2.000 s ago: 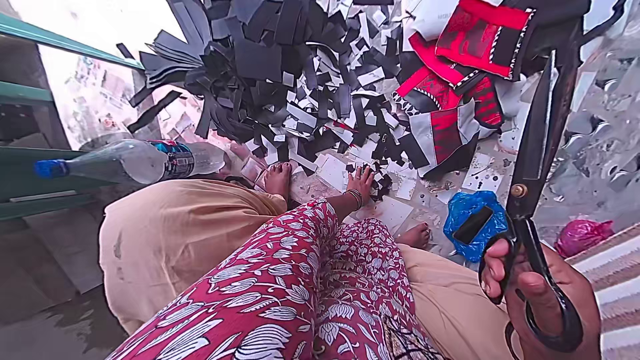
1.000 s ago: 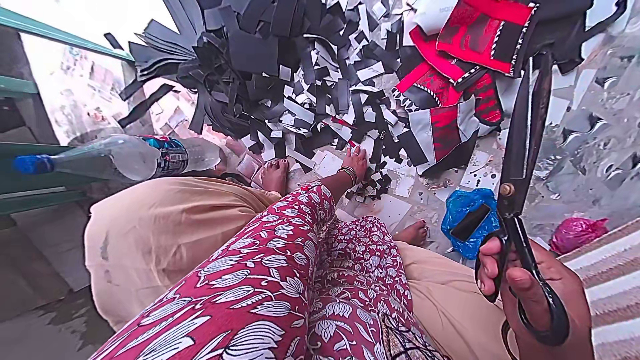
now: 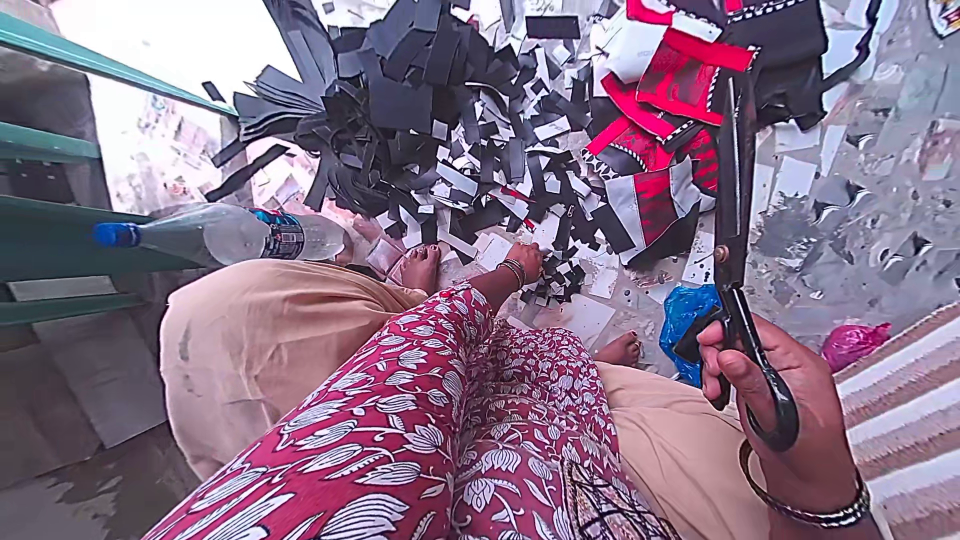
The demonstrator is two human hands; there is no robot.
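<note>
My right hand (image 3: 787,397) holds a pair of large black-handled scissors (image 3: 721,255) upright at the right, its blades together or nearly so. My left hand (image 3: 525,261) reaches down to the floor beside a small heap of cut black pieces (image 3: 559,277); its fingertips are partly hidden, so whether it grips anything is unclear. Beyond it spreads a large pile of black and white strips and scraps (image 3: 465,142). Red, black and white fabric pieces (image 3: 660,202) with checked edging lie behind the scissors.
A plastic bottle with a blue cap (image 3: 225,232) lies at the left by green metal bars (image 3: 67,240). A blue plastic bag (image 3: 684,322) and a pink plastic bag (image 3: 855,345) sit near my right hand. A striped mat (image 3: 907,412) is at the lower right. My bare feet rest among scraps.
My left hand has shifted slightly over the floor near the small black pieces. My right hand still holds the scissors upright.
</note>
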